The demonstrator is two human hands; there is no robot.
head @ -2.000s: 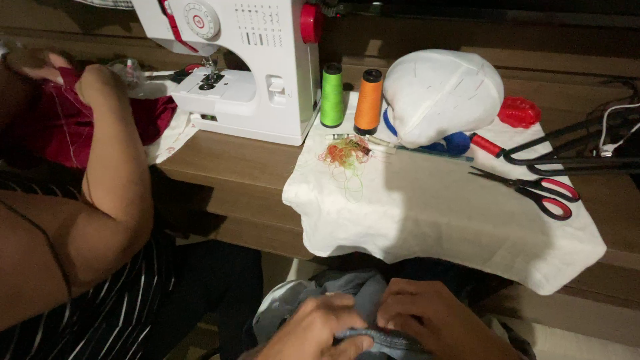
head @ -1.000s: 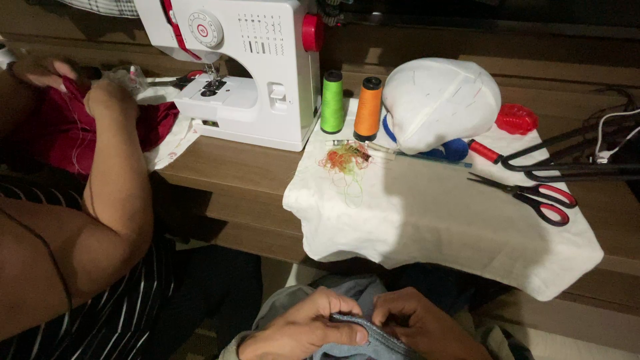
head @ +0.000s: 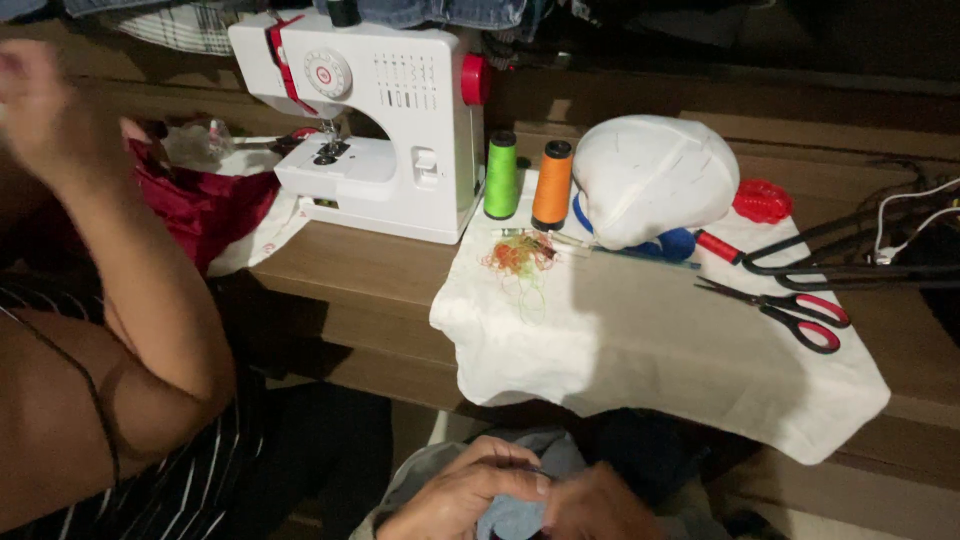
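Observation:
Low in the view, my left hand (head: 472, 495) pinches a blue-grey cloth (head: 514, 516) between thumb and fingers. Right beside it, my right hand (head: 600, 506) is blurred and sits at the same cloth; whether it holds a needle or thread cannot be seen. Above my hands lies a white cloth (head: 525, 367) bearing a tangle of orange and green thread (head: 521, 259), a green thread cone (head: 501, 176), an orange thread cone (head: 552, 187), a white pincushion-like form with pins (head: 660, 176), a red thread spool (head: 718, 247) and black-and-red scissors (head: 780, 307).
A white sewing machine (head: 420, 112) stands on the wooden table (head: 352, 259). At the left a co-worker's arm (head: 150, 277) is raised beside dark red fabric (head: 202, 217). Black bars (head: 825, 244) and a white cable (head: 892, 225) lie at the right.
The co-worker's hand has risen from the dark red fabric. My hands stay at the blue-grey cloth; the fold of it that showed between them is now more covered.

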